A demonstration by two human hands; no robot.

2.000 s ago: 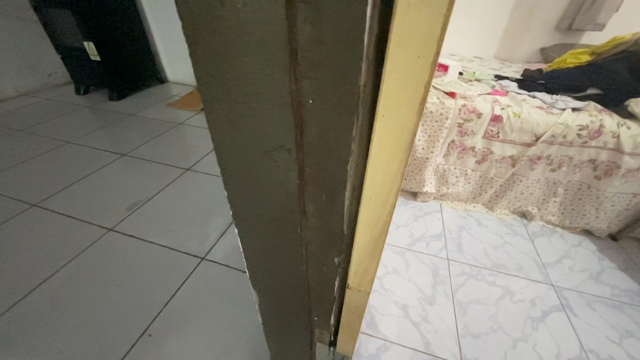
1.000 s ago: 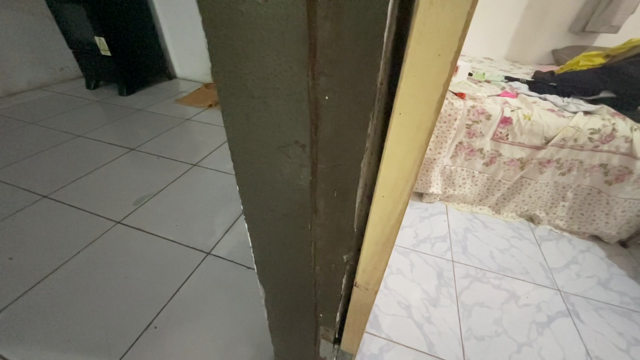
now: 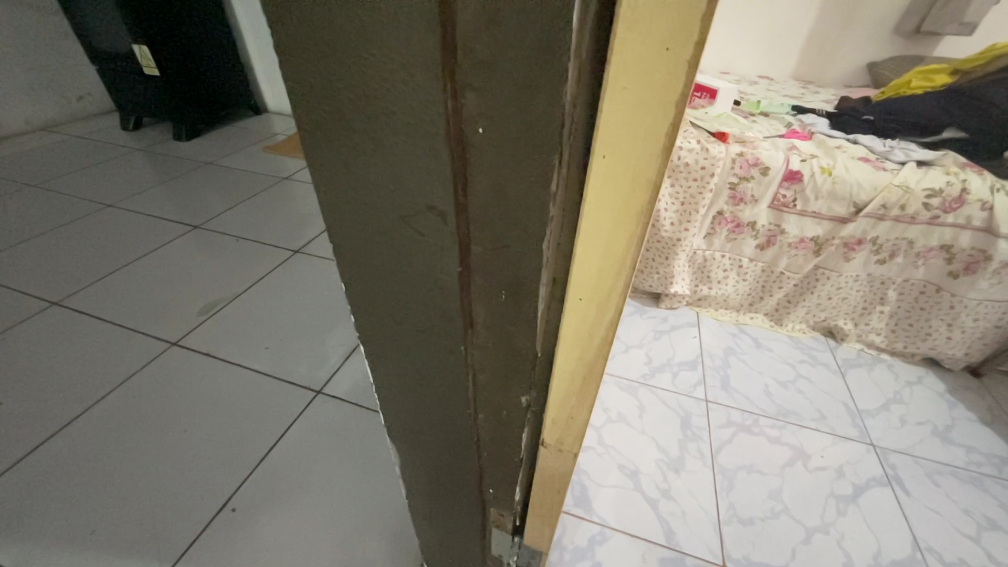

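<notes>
Neither my left hand nor my right hand shows in the head view. A dark grey-brown door frame stands upright through the middle, with a reddish-brown line down its face and chipped edges. Against its right side is the narrow edge of a pale yellow wooden door. A metal hinge shows low down between the frame and the door edge.
At right, a bed with a floral bedspread holds dark clothes and a yellow cloth. Marbled tiles lie before it. At left, plain tiles lead to a black appliance or cabinet with short feet.
</notes>
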